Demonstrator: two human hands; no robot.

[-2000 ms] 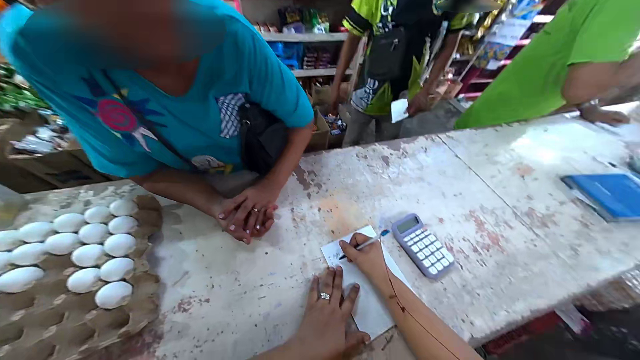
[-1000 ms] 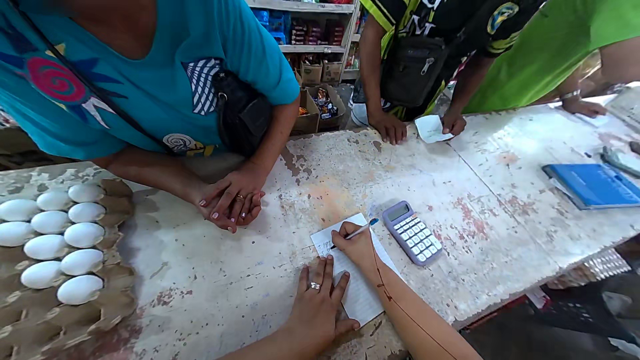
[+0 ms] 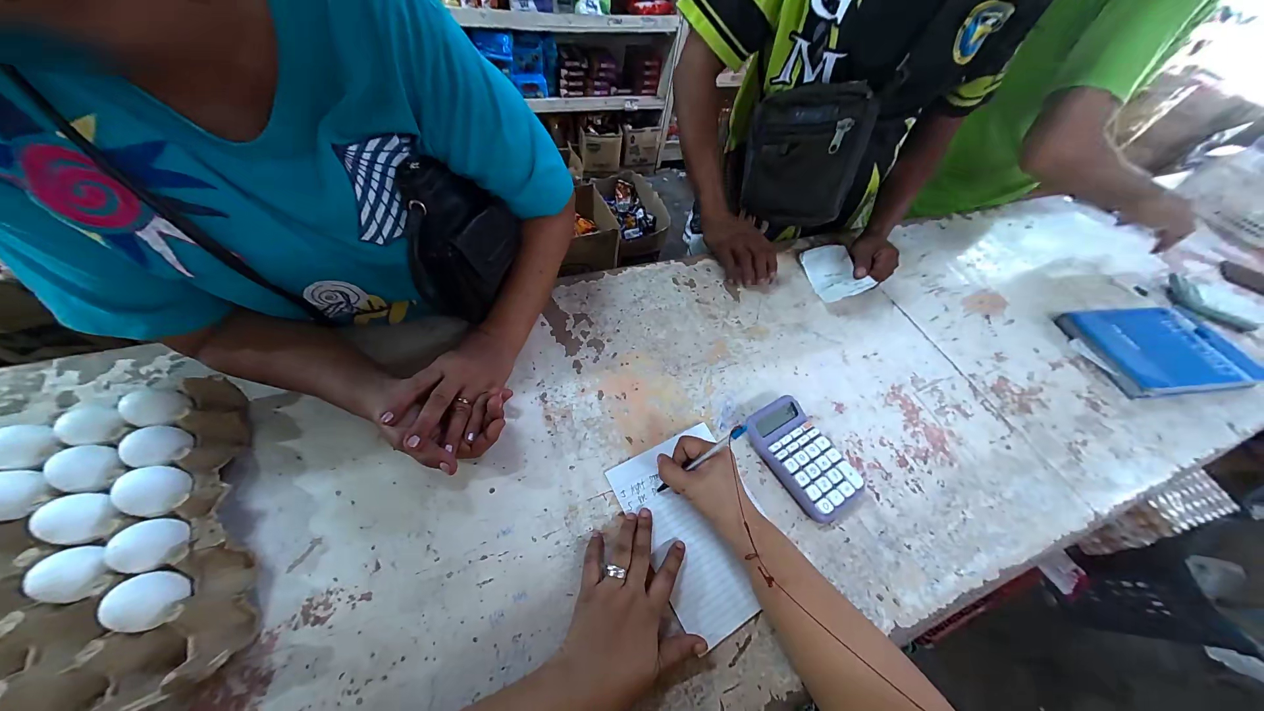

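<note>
A lined sheet of paper (image 3: 713, 568) with handwriting near its top lies on the worn, painted counter. My left hand (image 3: 624, 602), a ring on one finger, rests flat with spread fingers on the sheet's left side. Gripped in my right hand (image 3: 699, 481) is a pen (image 3: 709, 453), its tip on the written lines. A string hangs from the pen's blue end along my right forearm. Just right of that hand lies a purple calculator (image 3: 806, 459) with white keys, not touched by either hand.
White eggs (image 3: 146, 600) fill part of a cardboard tray (image 3: 212, 553) at the left. Across the counter (image 3: 425, 583) stand several people, one with clasped hands, another holding a small paper (image 3: 834, 274). A blue book (image 3: 1160, 348) lies at the right.
The person in black and yellow has come up to the counter and now rests both hands there with the small paper. My hands stay at the sheet.
</note>
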